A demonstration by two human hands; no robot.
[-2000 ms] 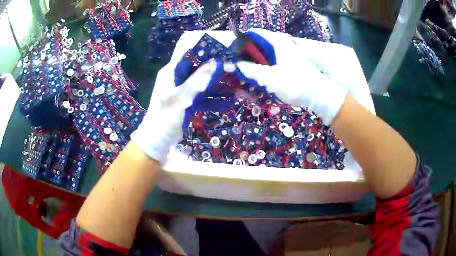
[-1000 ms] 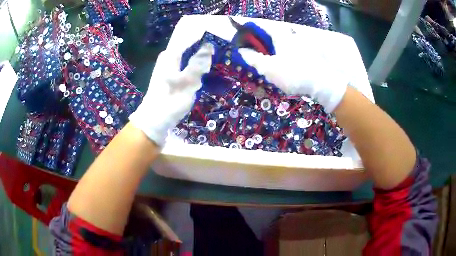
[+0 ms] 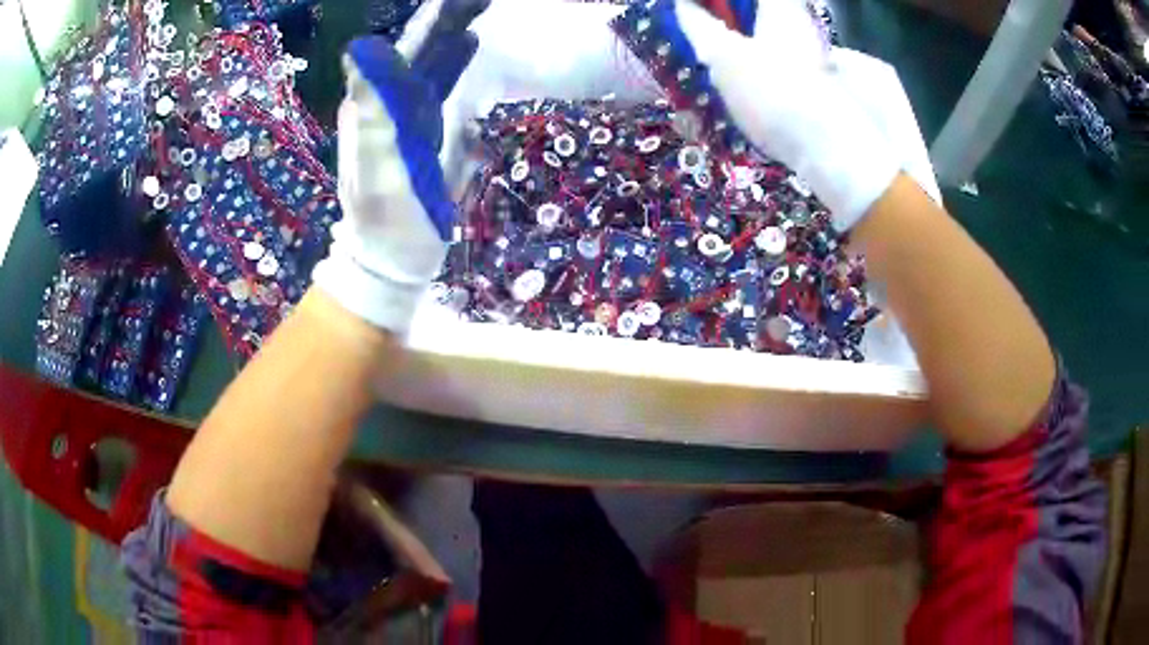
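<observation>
My left hand (image 3: 393,176), in a white glove with blue palm, is raised over the left side of the foam box (image 3: 655,393), fingers apart and empty. My right hand (image 3: 806,120), gloved the same way, is over the box's far right part. It holds a dark blue PCB panel (image 3: 670,53) with small parts on it, and a hand tool (image 3: 731,13) of which only a red part shows at the top edge. A heap of loose PCB assemblies (image 3: 605,252) with red wires and white discs lies in the box.
Stacked PCB panels (image 3: 246,214) with wires and discs lie left of the box, and flat strips (image 3: 120,334) nearer the edge. A red stool or crate (image 3: 51,441) is at lower left, a carton (image 3: 794,580) below the table. A pale post (image 3: 1008,88) stands right.
My left hand has let go of the panel, opened and moved up and left. My right hand has moved up and right with the panel and tool. The box appears higher in view.
</observation>
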